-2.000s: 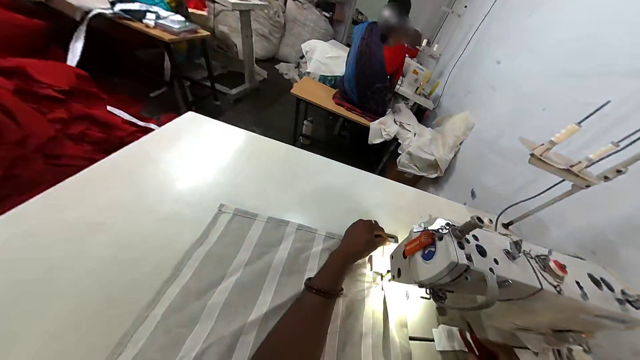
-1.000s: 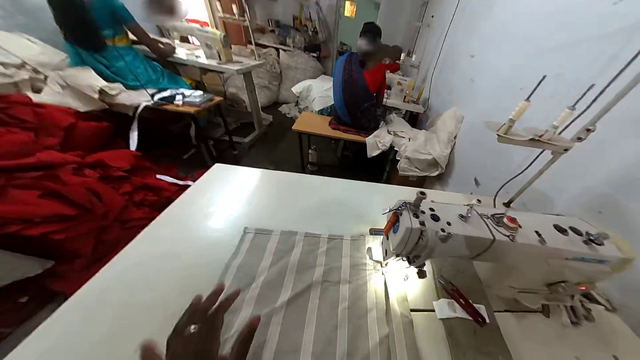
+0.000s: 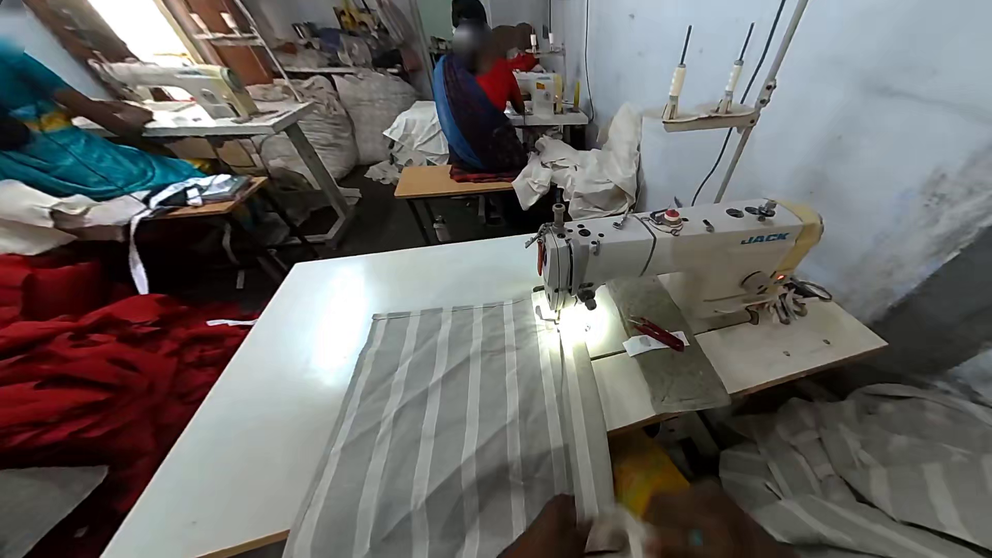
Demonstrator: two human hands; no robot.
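Grey fabric with white stripes (image 3: 457, 403) lies flat on the white sewing table (image 3: 256, 403), its right side running under the needle area of a Jack sewing machine (image 3: 604, 248) with a lit lamp. At the bottom of the view, my left hand (image 3: 549, 531) grips the near right edge of the striped fabric. My right hand (image 3: 705, 527), blurred, is just to its right at the same bunched edge; its fingers are partly cut off, and its hold is unclear. Red-handled thread snips (image 3: 657, 333) rest on a white paper slip (image 3: 642, 346) right of the needle.
More striped fabric (image 3: 868, 465) is heaped at the lower right. Red cloth (image 3: 101, 372) is piled on the left. A thread stand (image 3: 709, 120) rises behind the machine. A person (image 3: 480, 108) sits ahead at another machine, and another person (image 3: 62, 139) at the left.
My left hand has moved from over the fabric's left part to its near right edge. My right hand has come into view beside it. The view has shifted.
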